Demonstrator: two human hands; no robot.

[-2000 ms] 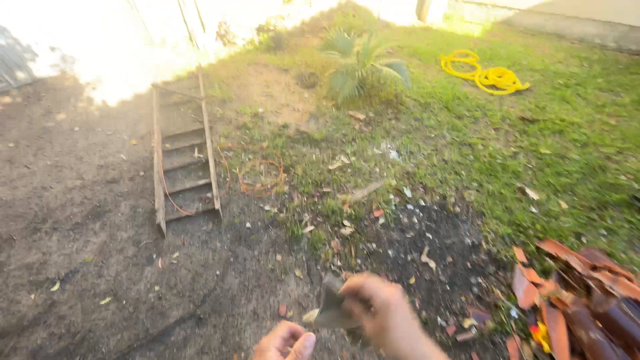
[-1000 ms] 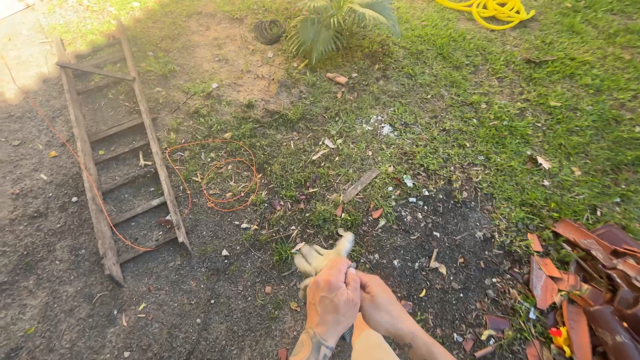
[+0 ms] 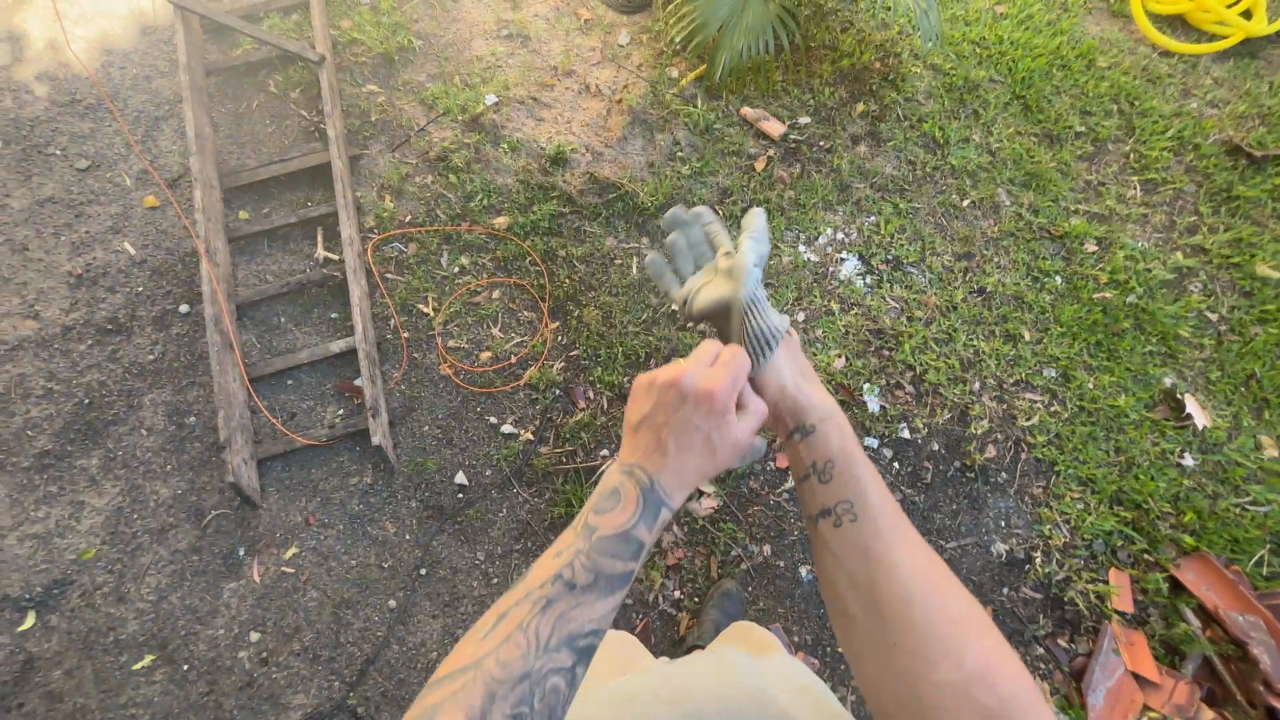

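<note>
A grey work glove with a ribbed knit cuff covers my right hand point(image 3: 715, 270), which is raised with its fingers spread and nothing between them. The cuff point(image 3: 762, 325) sits around the wrist. My left hand point(image 3: 690, 415) is bare and closed on the cuff's near edge, just below the gloved palm. Under the left fingers a bit of grey material point(image 3: 752, 452) shows, perhaps part of another glove; most of it is hidden.
A wooden ladder point(image 3: 207, 240) lies on bare soil at left, an orange cord point(image 3: 545, 300) looped beside it. Broken clay tiles point(image 3: 1135, 650) are piled at lower right. A yellow hose point(image 3: 1190, 45) and a small palm point(image 3: 740, 35) are farther off. A shoe point(image 3: 720, 610) shows below.
The gloved fingers, bunched ahead of my hands one second ago, are now spread upright. My right hand reaches farther forward, with my left at its cuff. The view has tilted down and closer.
</note>
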